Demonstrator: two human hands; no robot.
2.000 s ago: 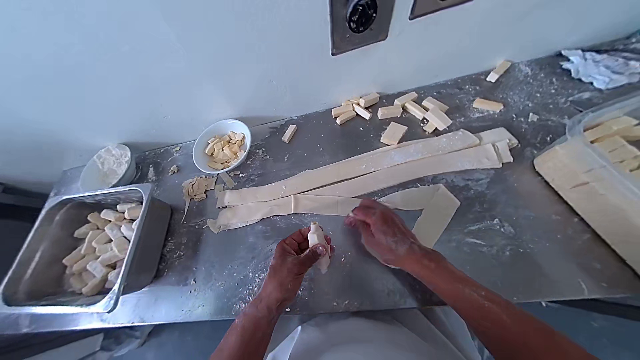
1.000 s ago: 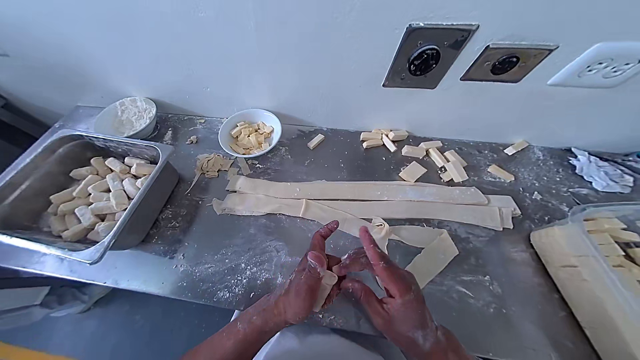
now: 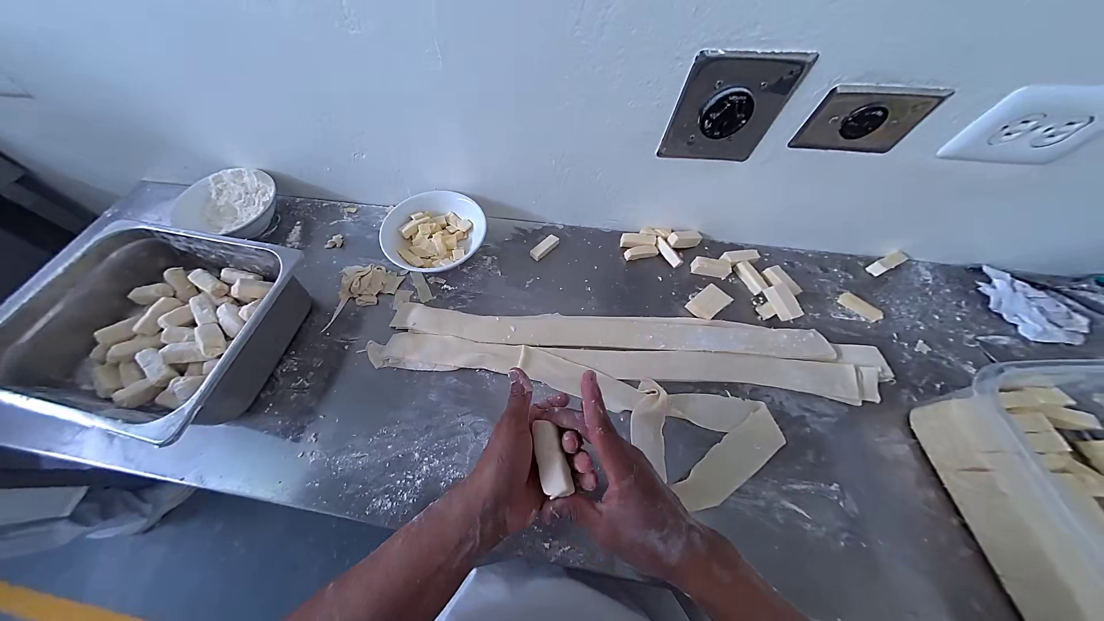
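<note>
A dough-wrapped stick [image 3: 552, 460] lies between my two floury hands, above the near part of the steel counter. My left hand [image 3: 511, 457] supports it along its left side. On the other side my right hand [image 3: 625, 483] has its fingers curled behind and beside the stick, thumb raised. Just beyond my hands, long flat dough strips [image 3: 621, 335] lie side by side. One thin strip [image 3: 733, 457] is bent and twisted to the right of my right hand.
At the left, a steel pan [image 3: 285, 289] holds wrapped pieces, with a flour bowl [image 3: 267, 220] behind. A white bowl [image 3: 479, 228] holds cheese-like chunks. Loose cheese-like sticks [image 3: 711, 301] lie near the wall. A plastic tub [image 3: 992, 379] of sticks and a crumpled cloth [image 3: 1031, 306] are at the right.
My hands, apart two seconds ago, have come together around the wrapped stick. The thin strip by my right hand now shows a twisted end lying on the counter. The view has shifted.
</note>
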